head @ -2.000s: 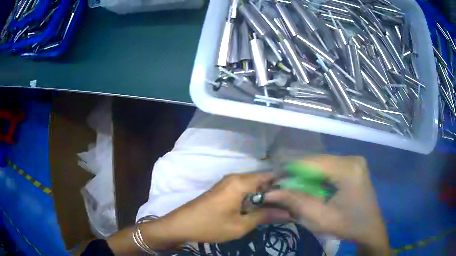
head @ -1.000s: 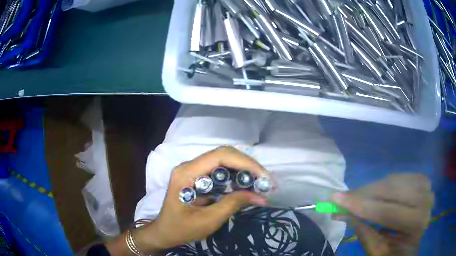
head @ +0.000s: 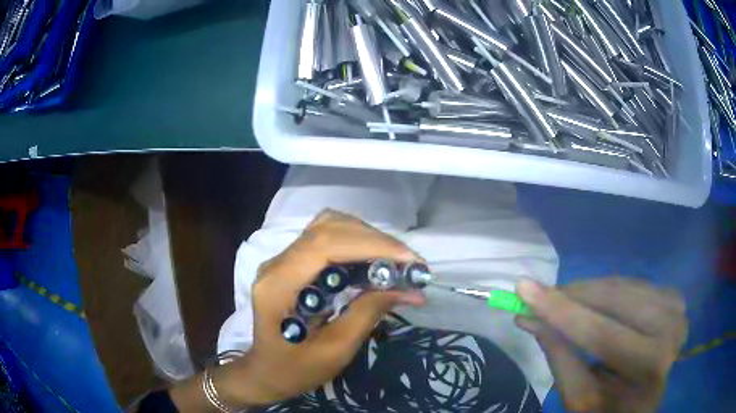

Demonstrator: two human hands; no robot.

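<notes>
My left hand [head: 323, 323] holds several silver cylinders side by side over the lap, seen end-on. Their round end faces, such as this middle cylinder [head: 333, 279], show dark rims with paler centres. My right hand [head: 605, 335] holds a small screwdriver or pick [head: 508, 302] by its bright green handle. Its thin metal shaft points left, and the tip is at or very near the end face of the rightmost cylinder [head: 418, 275]; contact cannot be told for certain. The cylinders' far ends are hidden.
A large white tub [head: 484, 161] heaped with loose cylinders and rods lies ahead. Blue trays of metal parts [head: 50, 89] stand at far left and at the right edge on the green bench [head: 177, 89]. A cardboard box [head: 105, 266] with whitish plastic bags [head: 161, 314] is at left below.
Since a second ago, the green-handled tool has moved up and left to the rightmost cylinder. My left hand has tilted, its cylinders now in a steeper row. Two seconds ago both hands were together, blurred.
</notes>
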